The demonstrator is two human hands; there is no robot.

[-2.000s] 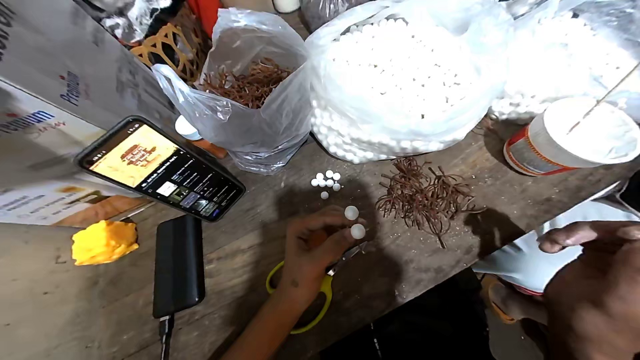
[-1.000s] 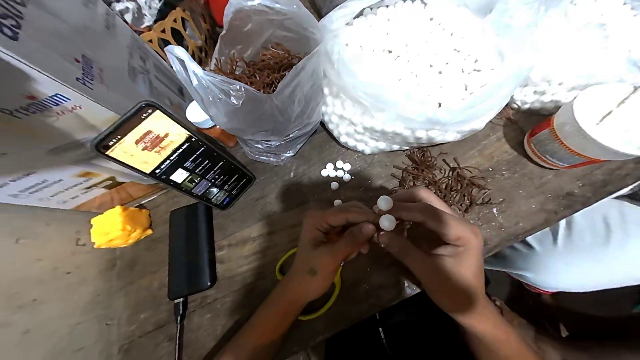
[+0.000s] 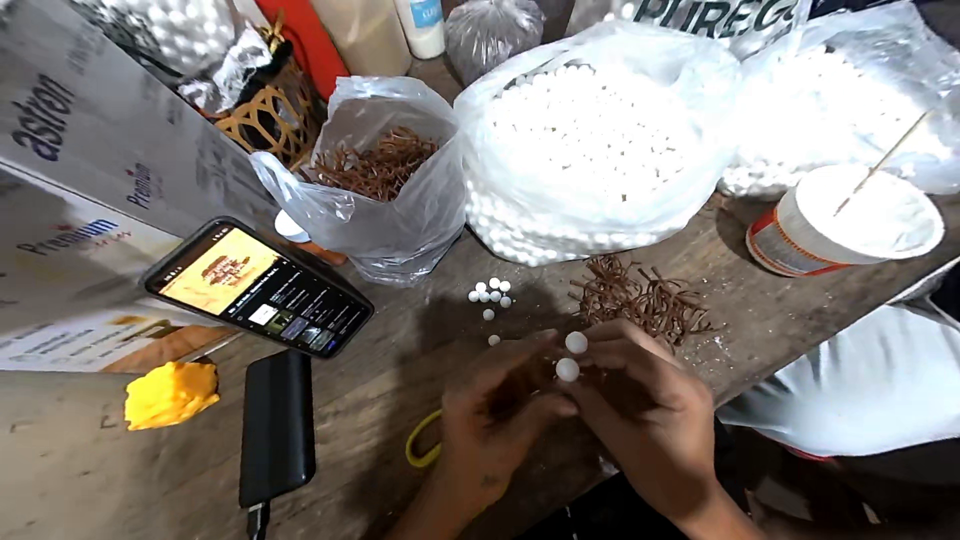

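Two white balls, an upper white ball and a lower white ball, sit between the fingertips of both hands. My left hand pinches from the left side; whatever lies inside its fingers is dark and hidden. From the right, my right hand has its fingertips against the balls. Several small white balls lie loose on the wooden table beyond my left hand. A pile of thin brown strips lies just past my right hand. A yellow scissors handle shows partly beside my left wrist.
A bag of brown strips, a large bag of white balls and another bag of white balls line the back. A tub with a stick stands right. A phone, black power bank and yellow lump are left.
My right hand, apart at the far right two seconds ago, has come in to meet my left hand at the two balls. Both hands have stayed together there since one second ago.
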